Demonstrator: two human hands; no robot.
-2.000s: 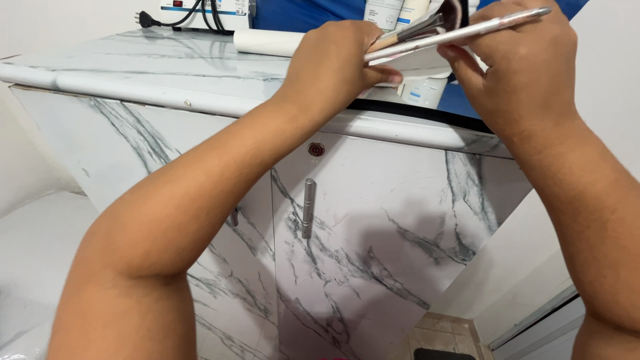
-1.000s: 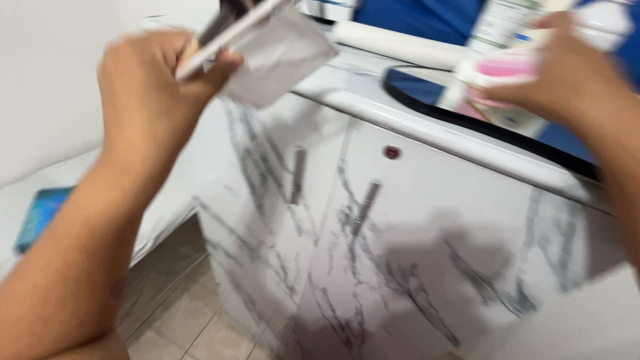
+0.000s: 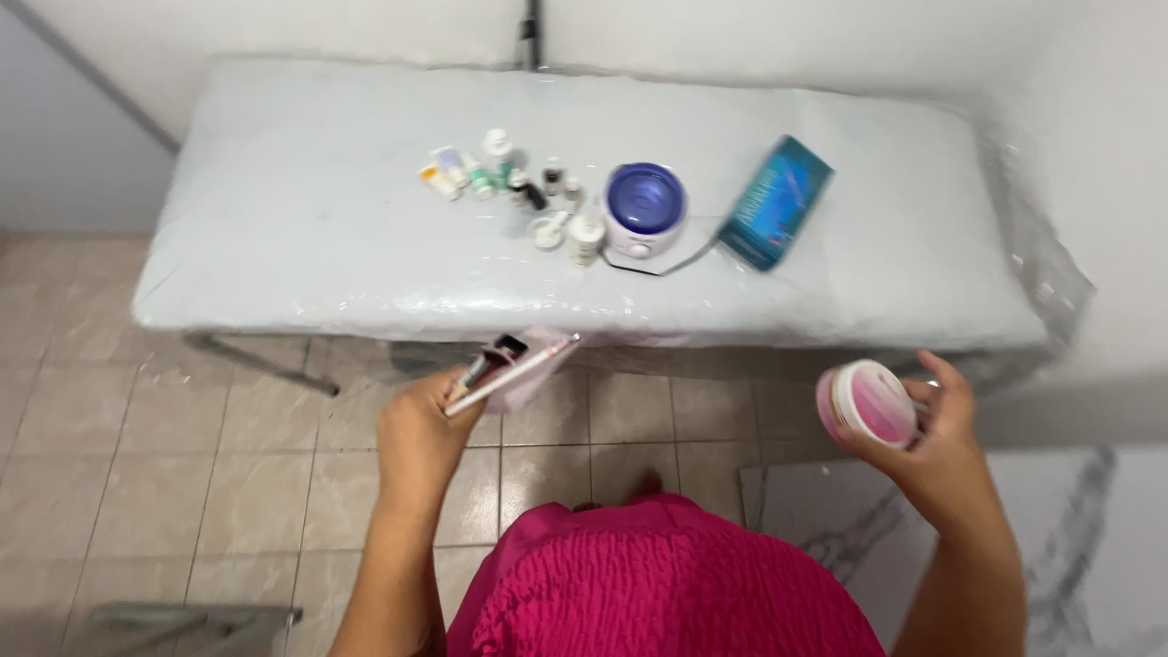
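Observation:
My left hand (image 3: pixel 427 422) grips a bundle of slim brushes (image 3: pixel 493 362) together with a flat white item (image 3: pixel 534 370) whose exact kind is blurred. In my right hand (image 3: pixel 926 438) is a round white jar with pink contents or a pink label (image 3: pixel 876 404), tilted on its side. Both hands are in front of a bed wrapped in clear plastic (image 3: pixel 365 265). On the bed stand a wax warmer with a blue lid (image 3: pixel 645 203), a blue-green box (image 3: pixel 776 205), a white pump bottle (image 3: pixel 586 239), a small white bowl (image 3: pixel 547 232) and several tubes (image 3: pixel 449 169).
A dark cable (image 3: pixel 652 272) runs from the warmer to the box. The bed's metal leg (image 3: pixel 274 365) stands on a tiled floor (image 3: pixel 265 493). At the lower right is the marble-patterned cabinet (image 3: pixel 1077 538); a metal piece (image 3: pixel 196 616) lies low at the left.
The view has swung from the marble-patterned cabinet to the bed. My right hand, earlier on a slim brush, now holds the pink and white jar. The brushes and flat item remain in my left hand.

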